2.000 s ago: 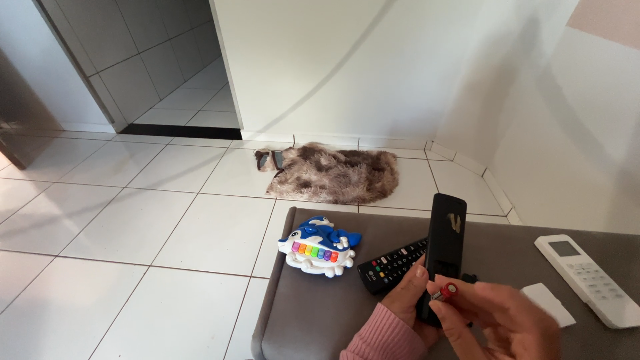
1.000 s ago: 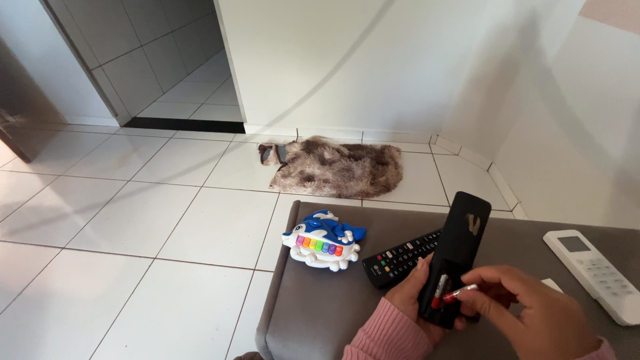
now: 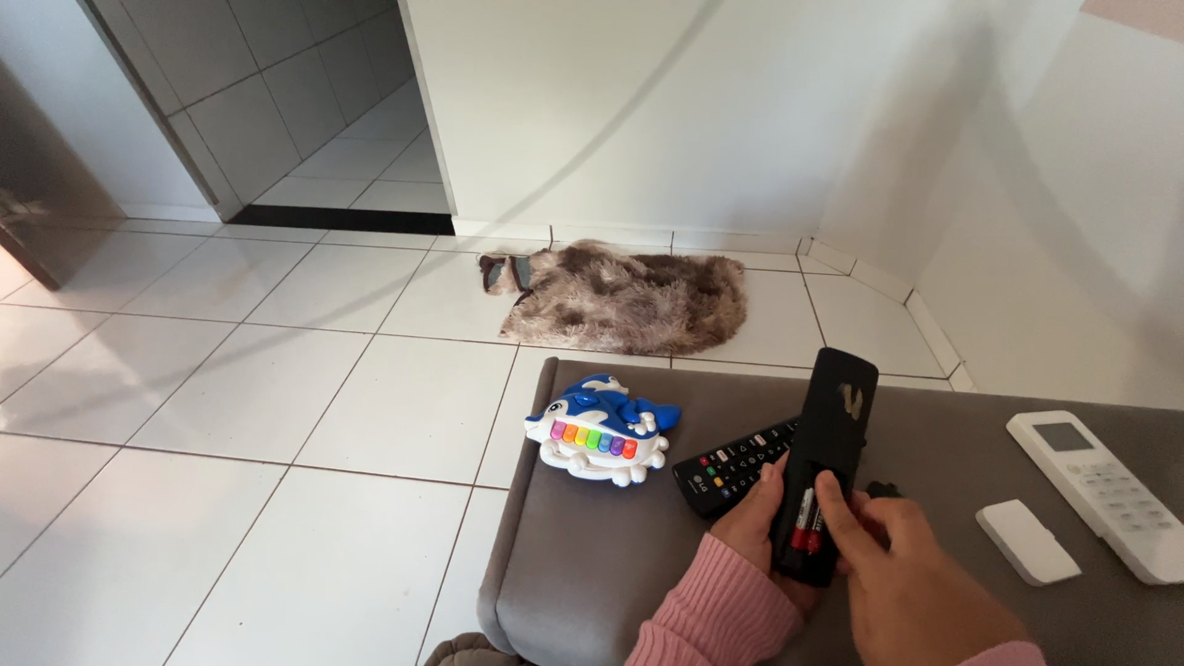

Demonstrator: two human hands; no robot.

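Observation:
My left hand (image 3: 754, 518) holds a black remote control (image 3: 835, 416) from below, its back facing up and its battery bay uncovered. Two red and silver batteries (image 3: 807, 523) lie side by side in the bay. The thumb of my right hand (image 3: 902, 564) presses at their upper end, while its other fingers curl at the remote's right edge, partly hidden. Behind my left hand, a second black remote control (image 3: 726, 467) rests buttons up on the grey upholstered seat (image 3: 592, 564). A small black item (image 3: 883, 489) shows just past my right fingers.
On the seat are a blue and white toy keyboard (image 3: 601, 430) at the left, a white remote control (image 3: 1101, 495) at the right and a small white cover (image 3: 1027, 542) beside it. A shaggy brown rug (image 3: 629, 301) lies on the tiled floor by the wall.
The battery that my right fingers held over the open bay now lies in it beside the other one. My right thumb has come down onto the batteries.

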